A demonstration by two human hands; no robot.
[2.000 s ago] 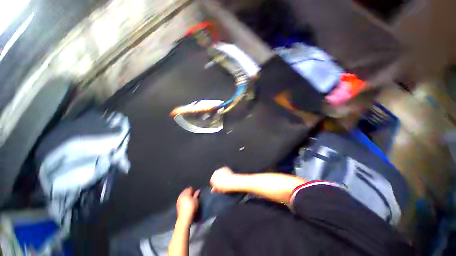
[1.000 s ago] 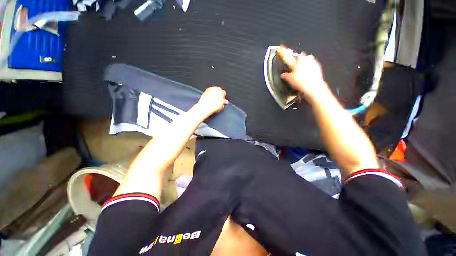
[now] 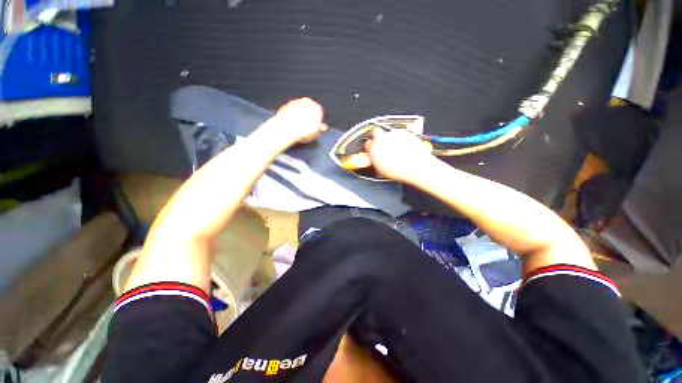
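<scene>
A blue-grey garment panel (image 3: 224, 112) with white areas and narrow dark lines lies along the near edge of the black ribbed table. My left hand (image 3: 301, 120) is on the panel's upper edge with its fingers curled; whether it pinches the cloth cannot be told. My right hand (image 3: 396, 153) is closed around the handle of the steam iron (image 3: 363, 135). The iron's tip points left and its front part lies over the right part of the panel. My right hand hides part of the iron.
The blue steam hose (image 3: 478, 138) and a cable run right from the iron to a pale wrapped bundle (image 3: 564, 63). A blue-topped box (image 3: 43, 63) stands far left. Grey and white pieces (image 3: 493, 265) lie low right. A cream bucket (image 3: 235, 258) is below the table.
My right hand has moved the iron left and turned it, from bare table onto the panel. My left hand has shifted slightly left and up. The hose now stretches across the table.
</scene>
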